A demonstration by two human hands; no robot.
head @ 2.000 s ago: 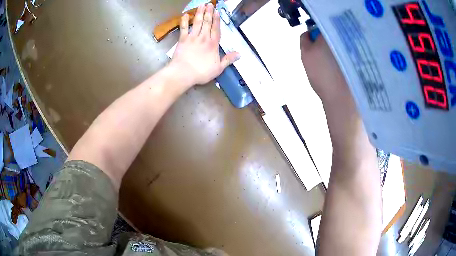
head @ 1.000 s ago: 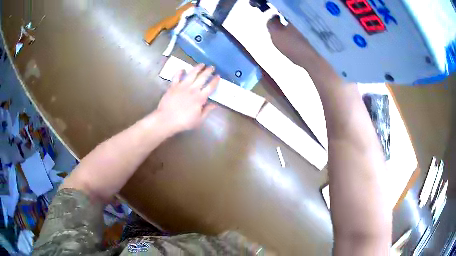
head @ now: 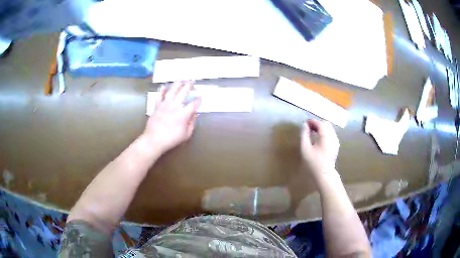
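My left hand (head: pixel 173 118) lies flat, fingers apart, on the left part of a white-topped cut strip bundle (head: pixel 227 100). A second strip bundle (head: pixel 207 68) lies just beyond it, beside the base plate (head: pixel 111 58) of the cutting machine. My right hand (head: pixel 321 143) is above the table with curled fingers, near a slanted strip bundle (head: pixel 310 102) that has orange fabric (head: pixel 328 92) behind it. Whether the right hand holds anything is unclear. The machine's upper part is blurred at the top left.
The white-topped fabric lay (head: pixel 222 25) spans the far side, with a dark weight (head: pixel 305 17) on it. A notched white piece (head: pixel 388 132) and thin offcuts (head: pixel 414 22) lie at the right. The table (head: pixel 242 161) has worn patches near its edge; scraps cover the floor.
The view has turned right. My right hand has left the machine and is over the table. The strips now lie as separate bundles, and my left hand has moved onto the nearer one.
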